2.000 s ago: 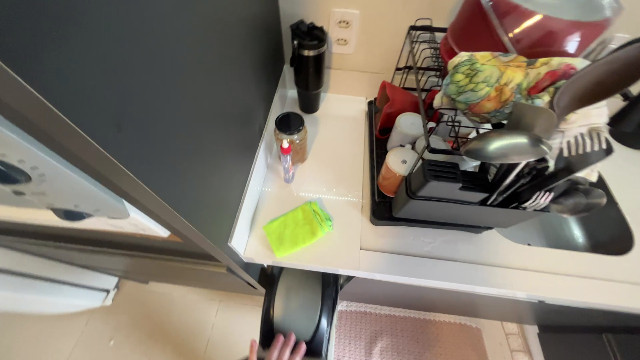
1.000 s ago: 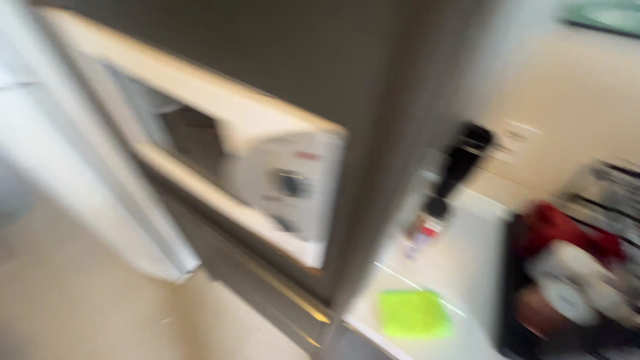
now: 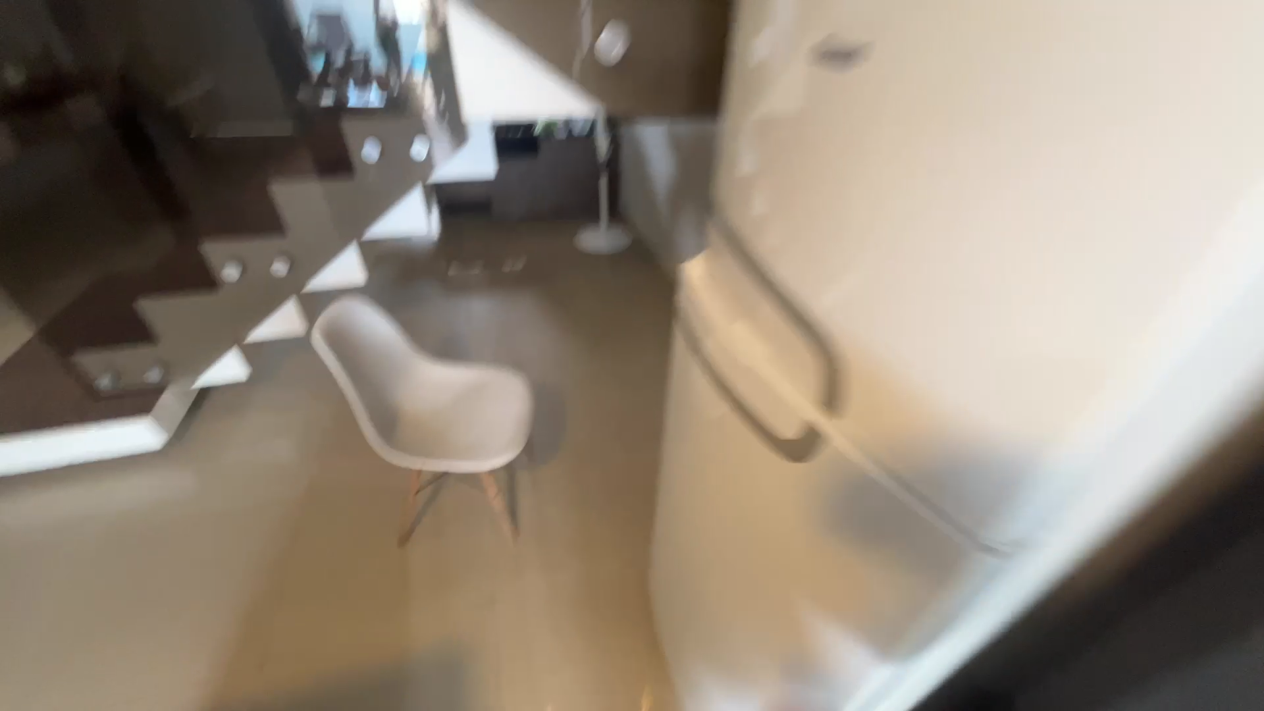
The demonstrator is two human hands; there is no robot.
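Neither my left hand nor my right hand can be made out in the head view, which is blurred. A white refrigerator [image 3: 948, 247] fills the right side. Two curved door handles, an upper one [image 3: 780, 296] and a lower one [image 3: 736, 400], sit on either side of the seam between its doors. To its left, a white shell chair [image 3: 444, 410] with wooden legs stands on the floor.
A staircase [image 3: 207, 267] with dark and white stepped edges and round metal fixings rises at the left. The round white base of a stand [image 3: 602, 238] rests on the floor further back. A dark edge [image 3: 1136, 612] crosses the lower right corner.
The view has swung far left, from the kitchen counter with the dish rack to the refrigerator and chair. The hand seen at the bottom two seconds ago is out of sight.
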